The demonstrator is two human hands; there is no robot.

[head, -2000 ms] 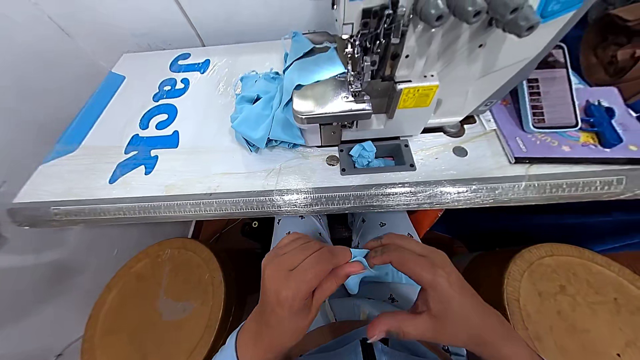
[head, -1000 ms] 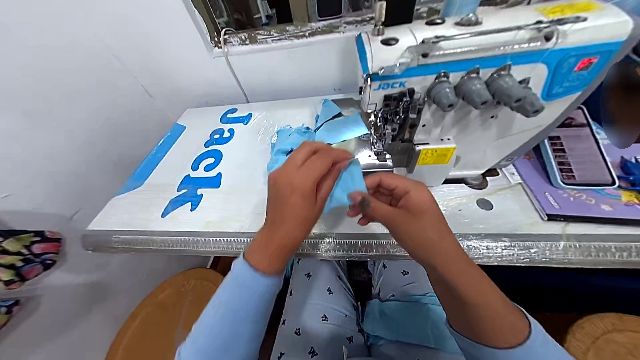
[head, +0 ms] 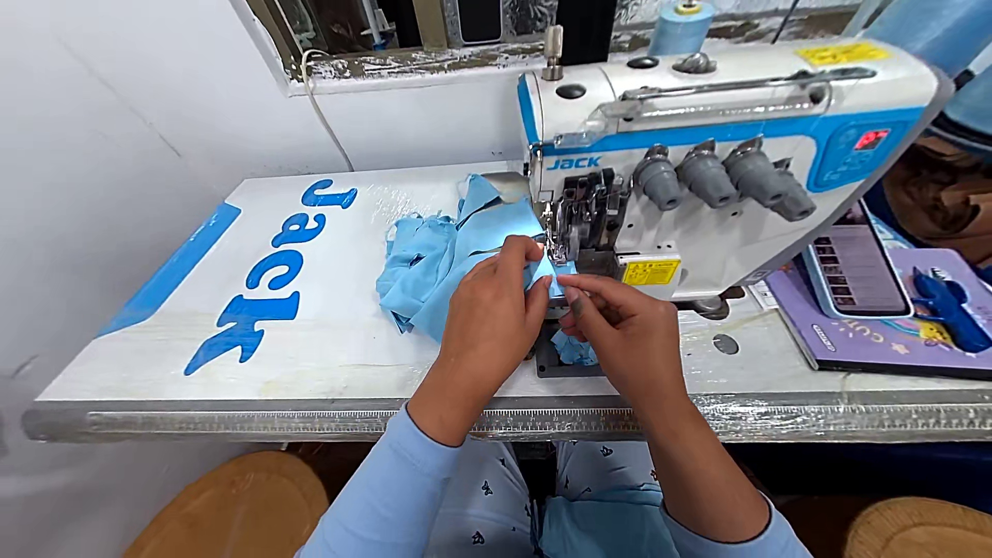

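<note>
My left hand (head: 496, 306) pinches a light blue fabric piece (head: 545, 273) between thumb and forefinger, just in front of the presser foot area (head: 564, 236) of a Jack overlock sewing machine (head: 721, 155). Close on its right, my right hand (head: 632, 329) grips the same piece's edge with its fingertips. A heap of light blue fabric (head: 422, 267) lies on the table left of the needle area, partly behind my left hand. More light blue cloth (head: 608, 523) rests on my lap. Blue scraps (head: 573, 349) sit in a recessed tray below my hands.
The white sewing table (head: 333, 349) has a ruler tape (head: 542, 421) along its front edge. At right, a phone (head: 856, 263) and blue thread snips (head: 949, 310) lie on a purple notebook (head: 837, 333). Wooden stools (head: 232, 511) stand below the table. Thread cones (head: 682, 29) stand behind the machine.
Both hands have moved from above my lap up over the table to the machine's needle area, still with a light blue piece between them. The view has tilted upward.
</note>
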